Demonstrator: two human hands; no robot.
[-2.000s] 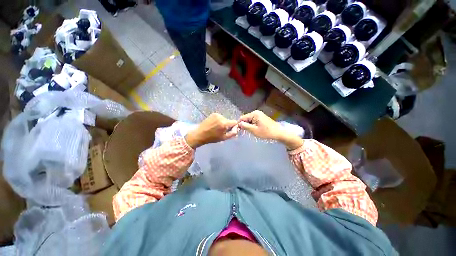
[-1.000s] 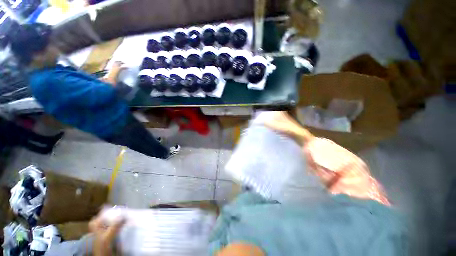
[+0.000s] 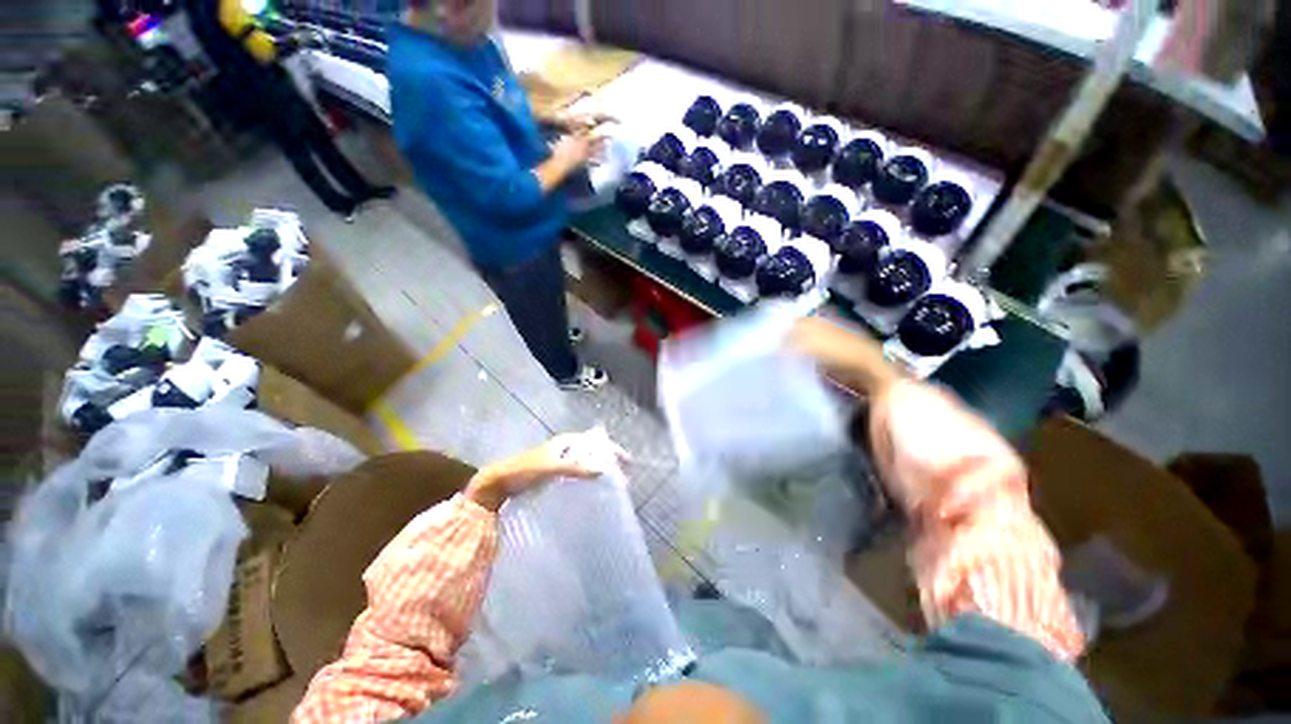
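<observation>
My left hand (image 3: pixel 555 463) grips the top edge of a whitish ribbed bubble bag (image 3: pixel 574 566) that hangs down in front of my body. My right hand (image 3: pixel 835 351) holds a second whitish bag (image 3: pixel 750 403), blurred by motion, out toward the workbench. The fingers of my right hand are partly hidden by this bag. The two bags are apart. A clear, thin plastic sheet (image 3: pixel 800 566) shows below the right bag; I cannot tell what it is joined to.
A green workbench (image 3: pixel 1012 375) carries rows of dome cameras (image 3: pixel 783 205). A person in blue (image 3: pixel 474 156) stands beside it. At left are a cloudy plastic heap (image 3: pixel 135 552) and filled cartons (image 3: pixel 326 340). A large open carton (image 3: pixel 1161 495) stands at right, with clear bags inside.
My hands were together two seconds ago and are now apart. Since the last earlier frame, the left bag has moved up and right, and the view has swung back toward the left cartons.
</observation>
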